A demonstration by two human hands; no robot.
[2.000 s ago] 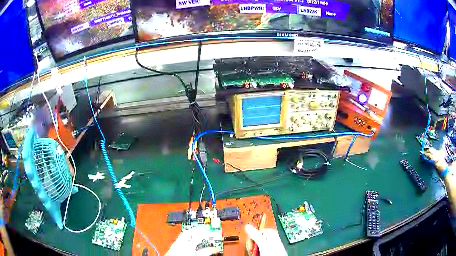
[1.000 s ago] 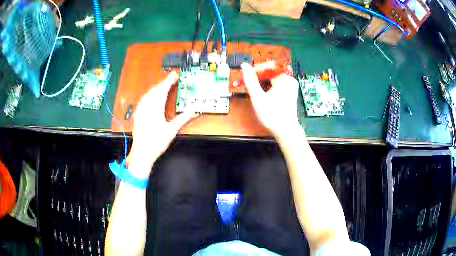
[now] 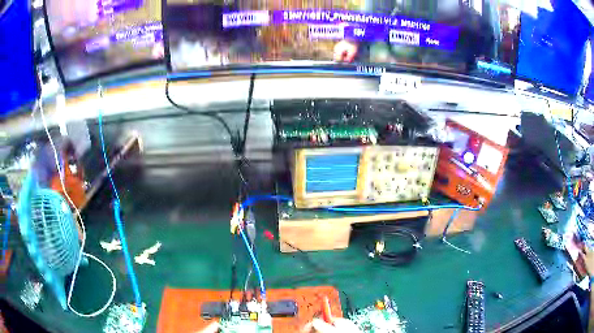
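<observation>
A green-white circuit board (image 3: 246, 324) lies at the front of the orange-brown mat (image 3: 182, 302), cut off by the lower edge. Test leads and a blue cable (image 3: 253, 257) run to its back edge, with dark connector blocks (image 3: 282, 308) beside them. My left hand (image 3: 210, 328) shows only as a sliver at the board's left side. My right hand (image 3: 319, 326) is at the lower edge, right of the board, at a red-handled tool (image 3: 327, 309) that points up; its fingers are mostly cut off. The view is blurred.
Other boards lie left (image 3: 125, 319) and right (image 3: 378, 317) of the mat. A light blue fan (image 3: 51, 227) stands left. An oscilloscope (image 3: 365, 175) and orange instrument box (image 3: 470, 166) stand behind. Remote controls (image 3: 475, 309) lie right. Monitors (image 3: 339, 39) hang above.
The view tipped down to the lap and has come back up to the screens. My hands, fully visible a second ago, are now mostly below the lower edge. The red-handled tool now points upward.
</observation>
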